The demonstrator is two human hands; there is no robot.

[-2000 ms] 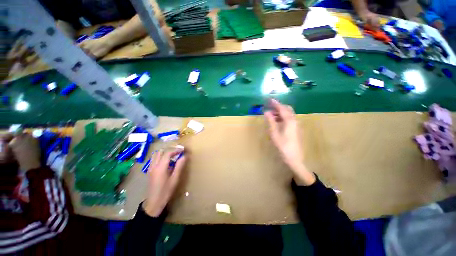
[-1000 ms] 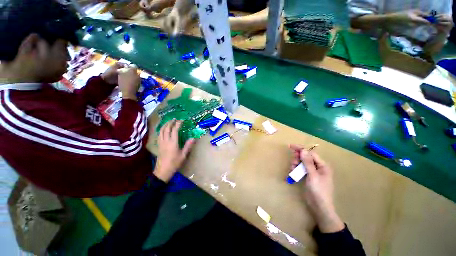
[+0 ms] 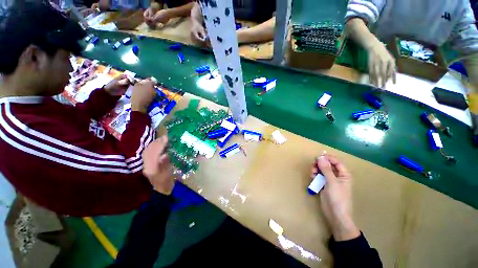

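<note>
My right hand [image 3: 335, 193] holds a blue battery cell [image 3: 316, 184] with a white face, above the cardboard-covered bench [image 3: 293, 220]. My left hand [image 3: 158, 165] is at the near left edge of the green board pile [image 3: 181, 128]; it is blurred, and I cannot tell whether it holds anything. A pale green-white board strip [image 3: 198, 144] lies on the pile just right of my left hand. Several blue cells [image 3: 229, 151] lie at the pile's right side, one with wires leading to a white pad [image 3: 278, 137].
A perforated grey post [image 3: 226, 63] stands behind the pile. Wired blue cells lie on the green belt [image 3: 293, 89]. A person in a maroon jacket [image 3: 68, 152] sits close at left. Across the belt, another person's hand [image 3: 381, 65] hangs over it. A yellow slip [image 3: 275, 226] lies near the bench edge.
My left hand has moved left and slightly down from the pile. The pale strip now shows there. My right hand still holds the cell, slightly further right. The hand across the belt has reached over it.
</note>
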